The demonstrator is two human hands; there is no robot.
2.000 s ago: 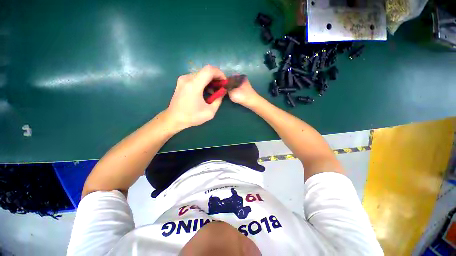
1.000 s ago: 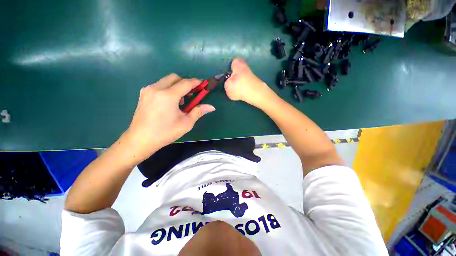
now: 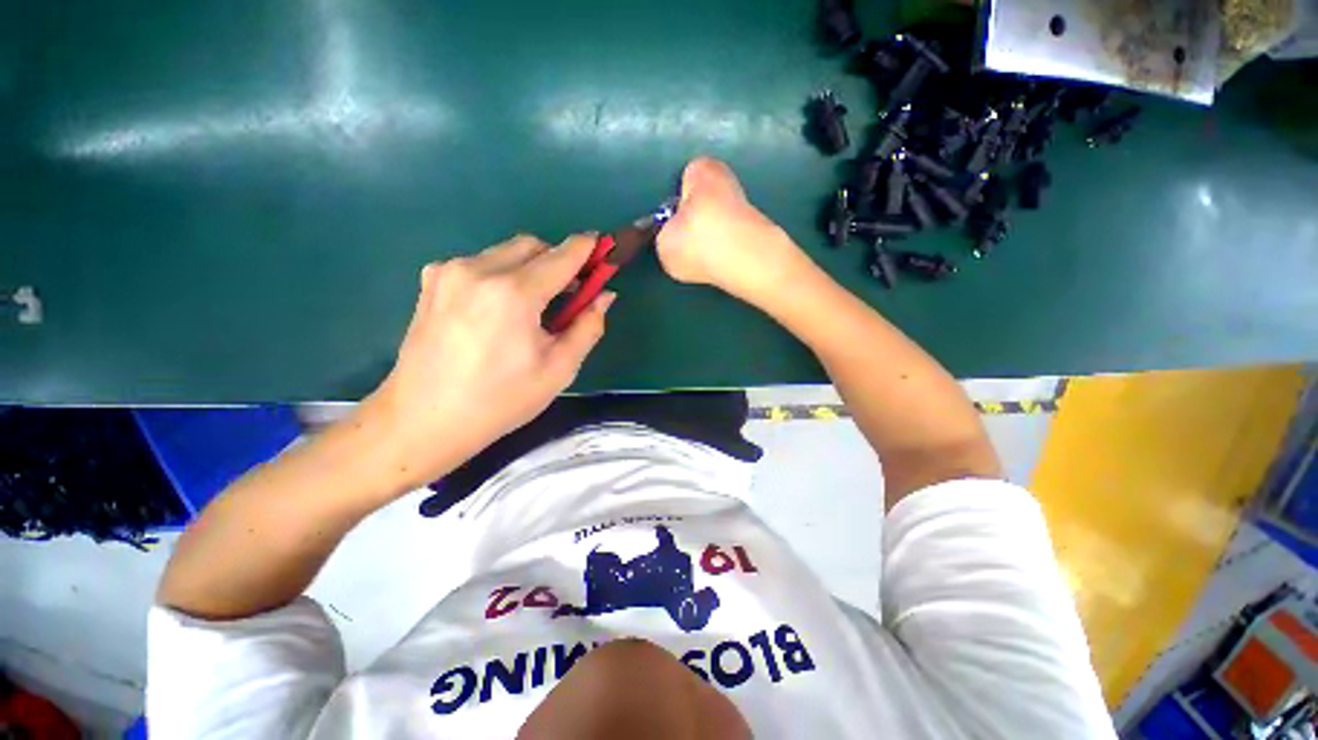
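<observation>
My left hand (image 3: 492, 340) is bare and closed round the red handles of the cutting pliers (image 3: 596, 278). Their dark jaws point up and right, to the fingertips of my right hand. My right hand (image 3: 708, 229) is bare and holds a small part (image 3: 664, 214). Only a shiny bit of the part shows at the jaws; my fingers hide the rest. I cannot tell if the jaws are closed on it. A loose pile of small black parts (image 3: 925, 181) lies on the green bench to the right of my hands.
A steel plate with holes (image 3: 1099, 44) stands behind the pile, with a bag of brass-coloured parts (image 3: 1258, 26) beside it. A small pale piece (image 3: 26, 305) lies at far left. Below the bench are a blue crate (image 3: 217, 455), a black heap (image 3: 72, 470) and a yellow floor area (image 3: 1171, 492).
The pliers have moved away from a grip close against my right hand; only their tips now meet the part. The view has shifted, so the pile appears farther right and higher.
</observation>
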